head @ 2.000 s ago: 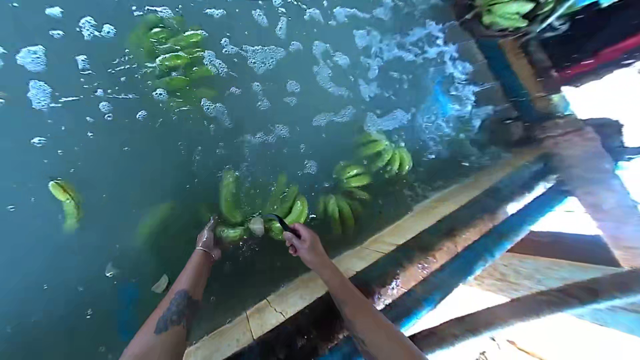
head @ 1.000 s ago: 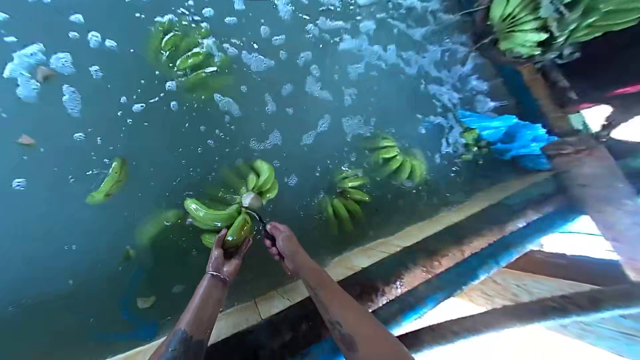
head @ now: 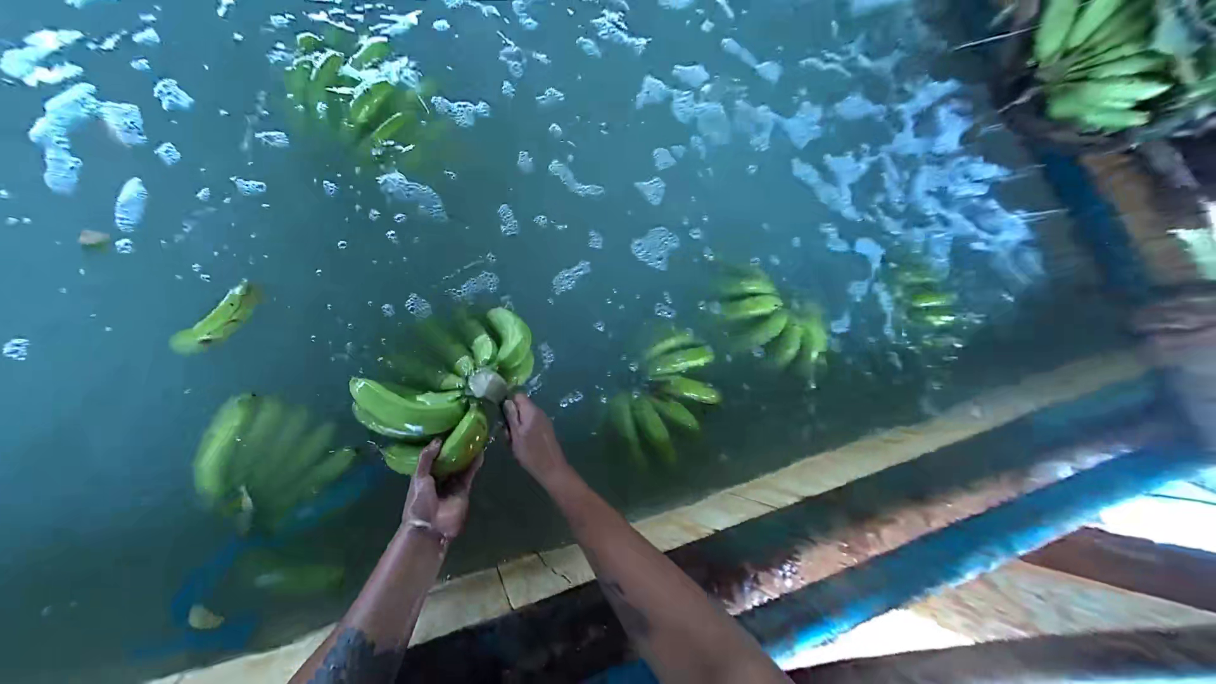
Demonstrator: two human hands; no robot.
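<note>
A hand of green bananas (head: 408, 408) floats partly out of the water, its pale cut crown turned up. My left hand (head: 442, 494) grips its lower bananas from beneath. At the crown, my right hand (head: 532, 432) is closed; the tool in it is almost wholly hidden, with only a dark sliver beside the crown. More green banana clusters lie in the water: one under the surface (head: 266, 456) to the left, one (head: 665, 394) to the right of my hands, another (head: 774, 318) beyond that. A single green banana (head: 218, 318) floats at the left.
The tank's pale tiled rim (head: 722, 508) runs diagonally below my hands, with a blue pipe or rail (head: 912, 560) outside it. A banana cluster (head: 356, 90) floats near the top, amid foam. Banana bunches (head: 1102, 66) stand at the upper right. Something blue lies underwater at the lower left.
The bananas in my left hand now sit higher in the water than two seconds ago. My right hand has moved in against the crown, hiding the curved dark tool seen earlier.
</note>
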